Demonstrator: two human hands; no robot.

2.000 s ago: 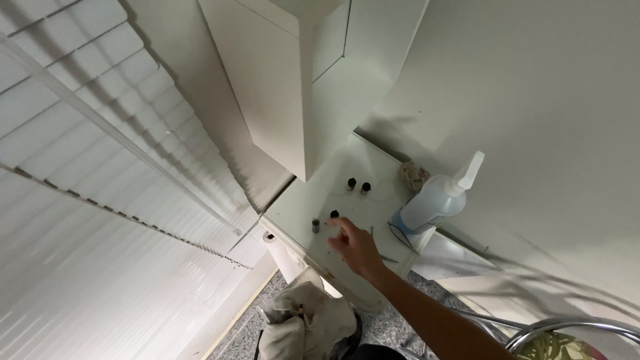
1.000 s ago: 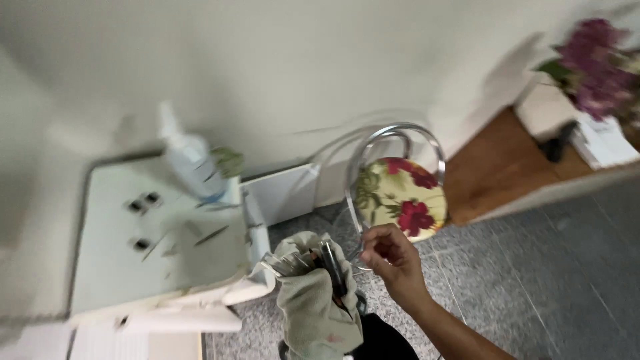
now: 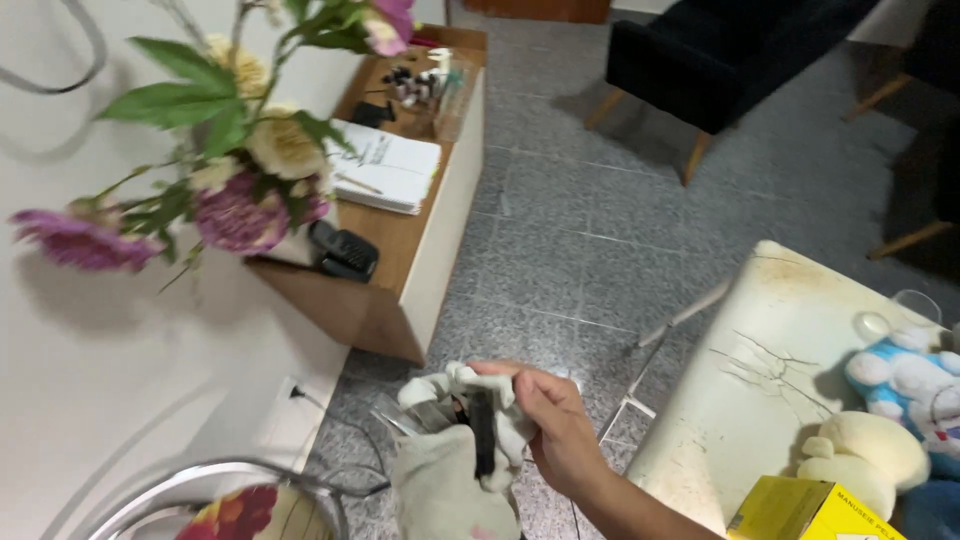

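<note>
A pale grey-green cloth bag [image 3: 454, 472] stands open at the lower middle, several slim items poking out of its mouth. Among them are a black stick-like item [image 3: 484, 435] and a clear plastic one [image 3: 396, 416]. My right hand [image 3: 559, 427] grips the bag's rim from the right, thumb on the near side and fingers behind the cloth. My left hand is not seen; whether it supports the bag from below cannot be told.
A wooden desk [image 3: 420, 247] with a cordless phone [image 3: 343, 251], a spiral notebook [image 3: 390, 169] and artificial flowers [image 3: 240, 210] is ahead left. A cracked white padded surface [image 3: 720, 390] at right bears plush toys [image 3: 907, 382] and a yellow box [image 3: 810, 510]. A black armchair [image 3: 667, 67] stands beyond.
The view has swung far right, away from the small white table. My right hand, over that table two seconds ago and beside the bag one second ago, now holds the bag's rim.
</note>
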